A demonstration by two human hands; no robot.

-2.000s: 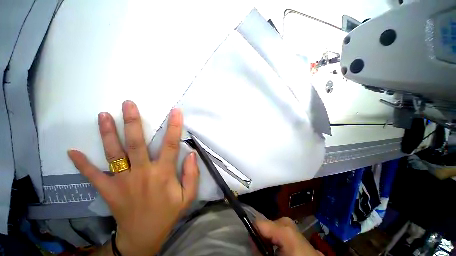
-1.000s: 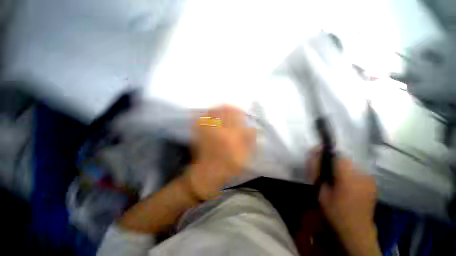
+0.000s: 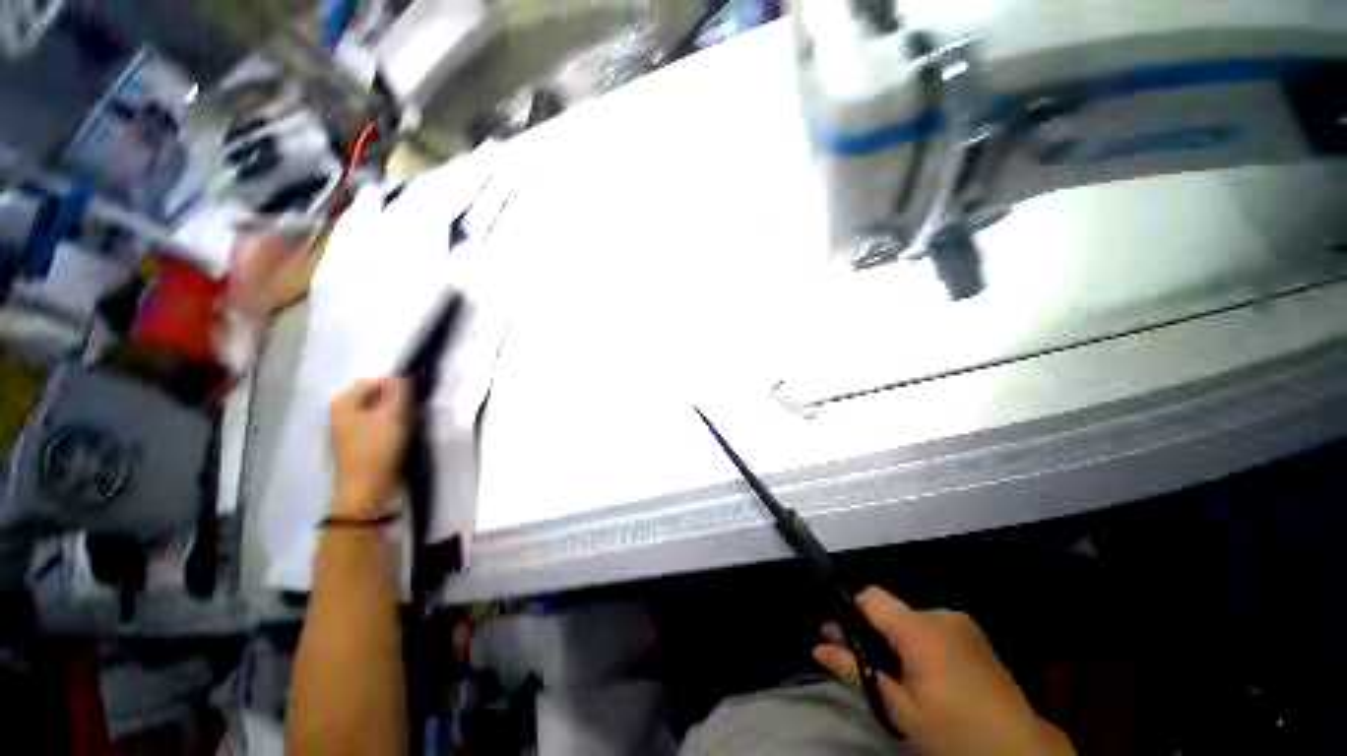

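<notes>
My right hand [image 3: 938,665] holds the black fabric scissors [image 3: 790,520] by the handles at the lower middle. The blades look closed and point up and left over the table edge. My left hand [image 3: 369,436] is at the left, blurred, with fingers curled at a dark strip of cloth [image 3: 432,347]. The strip lies along pale cut panels [image 3: 333,318] at the table's left side. Whether my fingers grip it is hard to tell from the blur.
The white sewing machine [image 3: 886,133] with a blue stripe stands at upper right. A ruler strip [image 3: 635,529] runs along the front table edge [image 3: 1034,465]. Another person's hand [image 3: 273,281] shows at upper left, near a red item [image 3: 175,313] and cluttered goods.
The view has swung left and up. The pale panel under my hands has left the middle of the table. My left hand has moved to the left side; the scissors remain in my right hand.
</notes>
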